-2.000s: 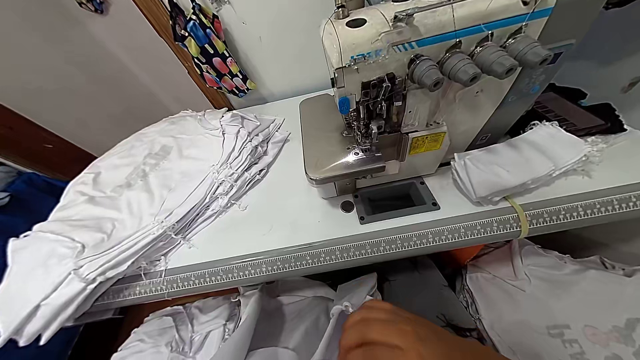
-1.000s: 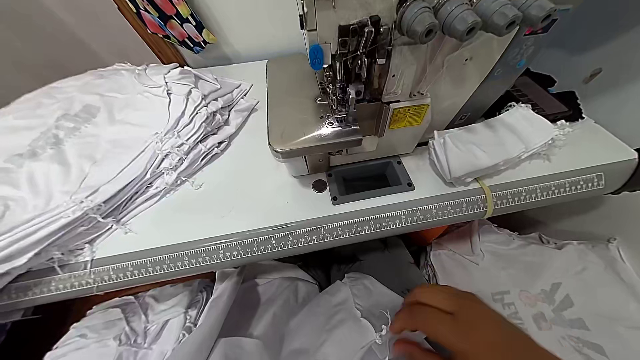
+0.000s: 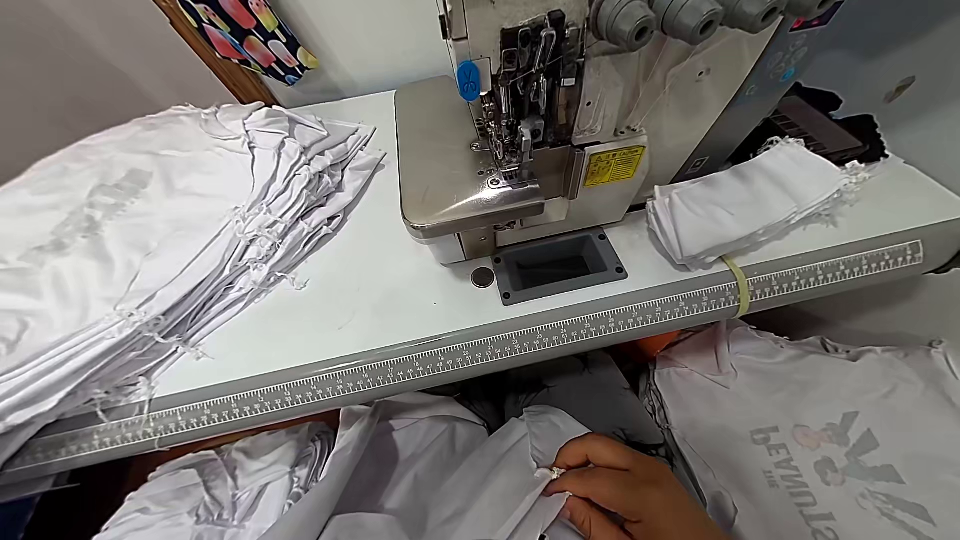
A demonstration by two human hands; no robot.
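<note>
My right hand (image 3: 615, 484), at the bottom just below the table's edge, pinches the overlocked edge of a white fabric garment piece (image 3: 442, 465) between thumb and fingers. The cloth hangs in loose folds to the left of the hand. My left hand is out of view. Above, on the white table, stands an overlock sewing machine (image 3: 517, 142) with its metal cloth plate at the left. A pile of white sewn garments (image 3: 150, 202) with thread tails lies to its left. A small stack of folded white fabric strips (image 3: 742, 202) rests to its right.
A measuring tape (image 3: 480, 352) runs along the table's front edge, with a yellow band (image 3: 739, 289) around it. A dark recessed tray (image 3: 559, 266) sits before the machine. Below are folded white cloths (image 3: 225, 480) at left and a printed white shirt (image 3: 810, 435) at right.
The view has shifted a good deal. My right hand was over the cloth with its fingers hidden or apart; now its fingertips close on the fabric's edge.
</note>
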